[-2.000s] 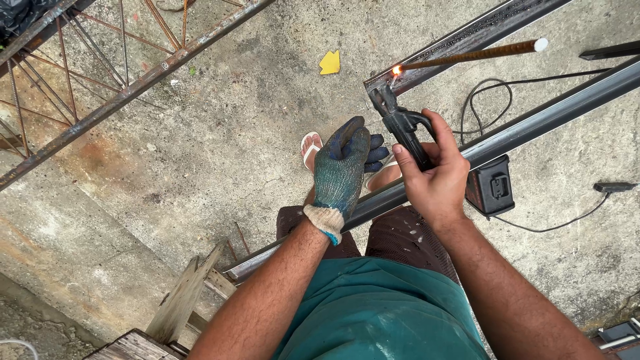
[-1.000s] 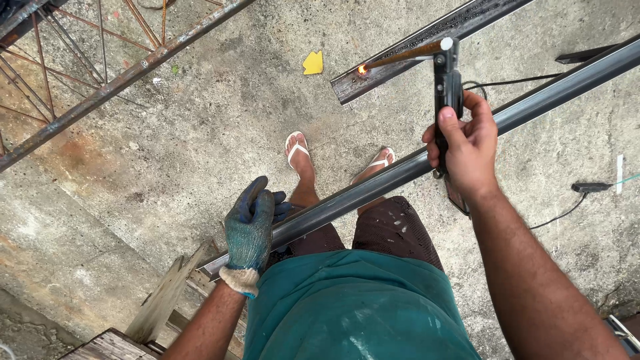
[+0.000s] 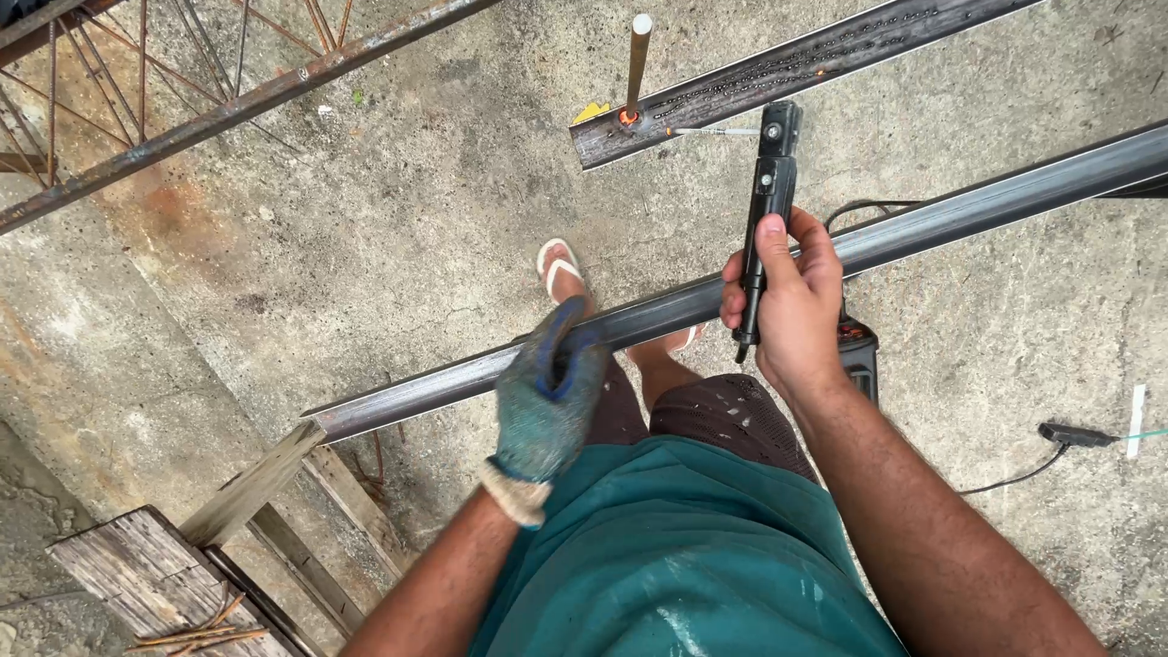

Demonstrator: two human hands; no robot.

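Note:
My right hand (image 3: 794, 292) is bare and closed around a black welding electrode holder (image 3: 771, 192), held above a long steel channel (image 3: 985, 205). A thin welding electrode (image 3: 716, 132) reaches left from the holder's jaws, its tip glowing orange. Beyond, a rusty rod (image 3: 638, 68) meets the upper steel channel (image 3: 730, 91) at a glowing orange spot. My left hand (image 3: 552, 392) wears a blue-green coated work glove and is over the lower channel, fingers curled and a little blurred; whether it touches the steel cannot be told.
A rusty lattice truss (image 3: 228, 114) crosses the upper left. The lower channel's left end rests on a wooden trestle (image 3: 265, 484); a weathered board (image 3: 146, 575) with electrodes on it is beside it. A black welding machine (image 3: 858, 356) and a cable connector (image 3: 1077, 434) are at right.
My right hand has turned the holder from pointing up-left to nearly upright. The rusty rod, slanted before, now looks nearly upright. My gloved left hand moved right along the lower channel since a second ago.

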